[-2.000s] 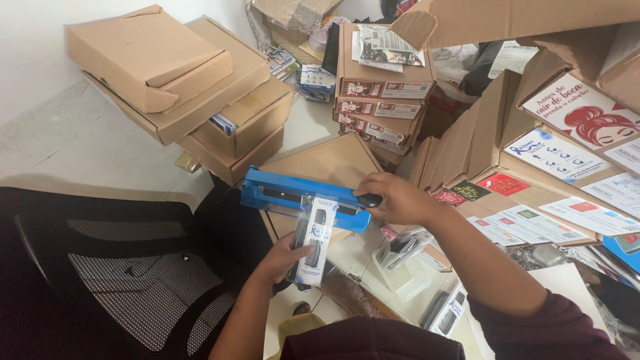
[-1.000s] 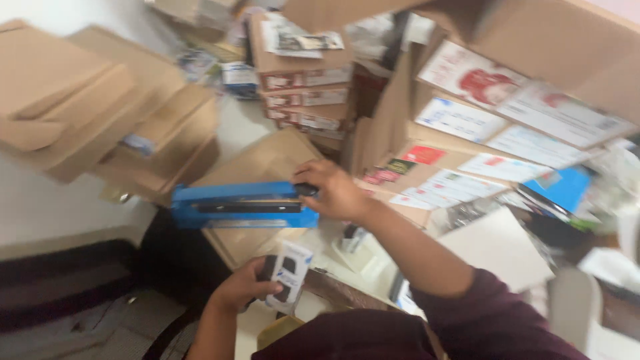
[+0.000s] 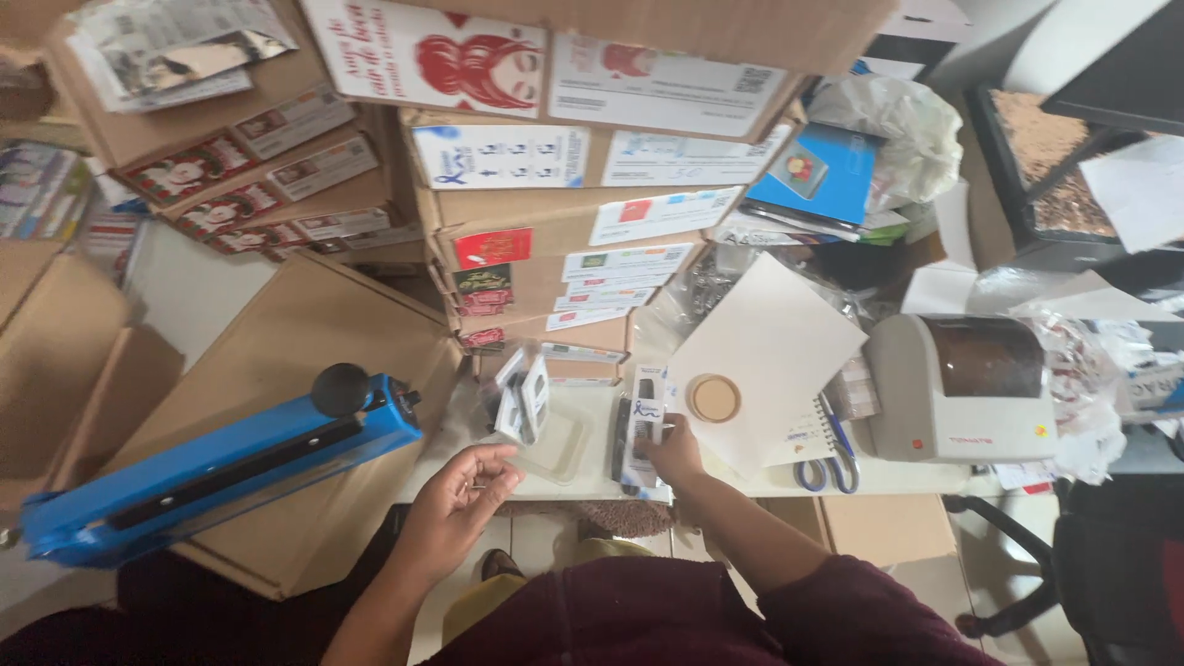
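My right hand [image 3: 673, 451] has its fingers on a small packaged item with a white printed card [image 3: 646, 407], at the table's front edge; whether it grips the item is not plain. My left hand [image 3: 476, 490] is empty, fingers curled loosely and apart, in front of a shallow translucent tray [image 3: 561, 449]. Clear-wrapped white card packs [image 3: 524, 398] stand at the tray's back left. To the left, a blue impulse sealer [image 3: 222, 467] with a black round knob [image 3: 340, 390] lies on a flat cardboard box [image 3: 305, 305].
Stacked cardboard boxes with printed labels [image 3: 592, 217] rise behind the tray. To the right are a white paper sheet [image 3: 768, 342] with a roll of tan tape [image 3: 713, 398], blue-handled scissors [image 3: 840, 462] and a label printer [image 3: 962, 388]. An office chair [image 3: 1101, 555] stands at the lower right.
The view has swung to the right. My right hand has left the sealer's knob and is at the packaged item on the table. My left hand, which held a packaged item, is now empty.
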